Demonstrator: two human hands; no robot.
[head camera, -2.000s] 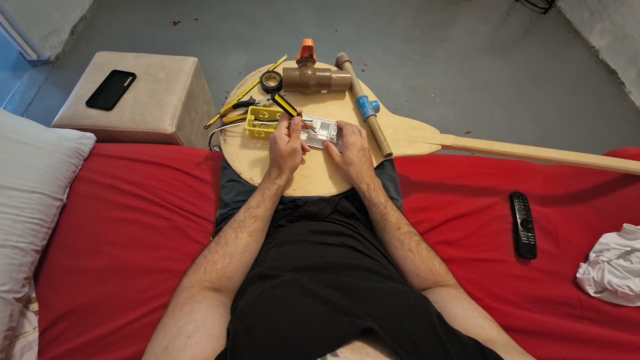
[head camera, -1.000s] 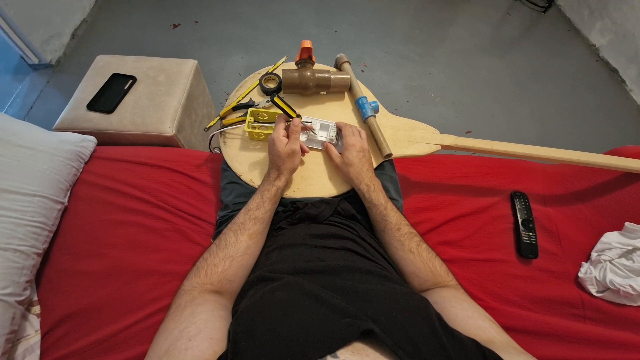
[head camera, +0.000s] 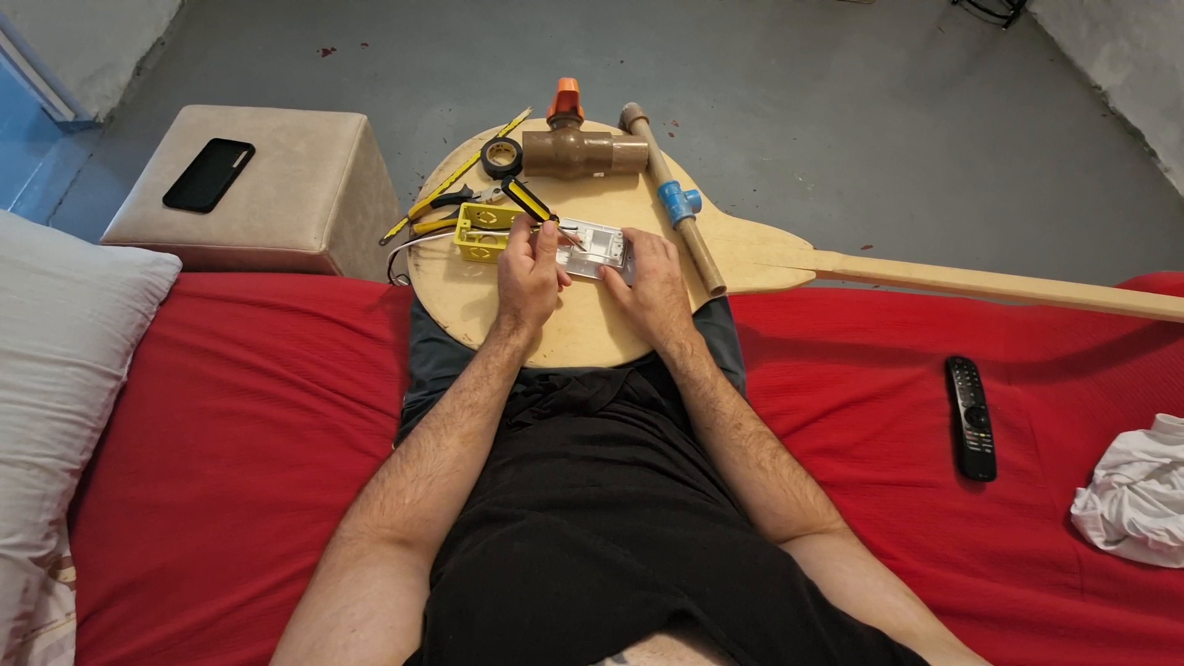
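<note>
On a round wooden board (head camera: 555, 338) across the lap, my left hand (head camera: 530, 277) holds a screwdriver (head camera: 529, 198) with a yellow-and-black handle, its shaft slanting down to a white electrical outlet plate (head camera: 594, 248). My right hand (head camera: 647, 282) grips the right end of that plate. Left of the plate lies a yellow electrical junction box (head camera: 481, 231), with pale wires running through it and out past the board's left edge. Fingers hide part of the box and plate.
Pliers (head camera: 458, 197), black electrical tape (head camera: 501, 158), a yellow folding rule (head camera: 453, 176), a brown ball valve (head camera: 578, 154) and a pipe with blue tee (head camera: 680, 202) lie around. The board's handle (head camera: 971, 285) extends right. A phone (head camera: 209, 175) rests on a pouf; a remote (head camera: 970, 418) lies right.
</note>
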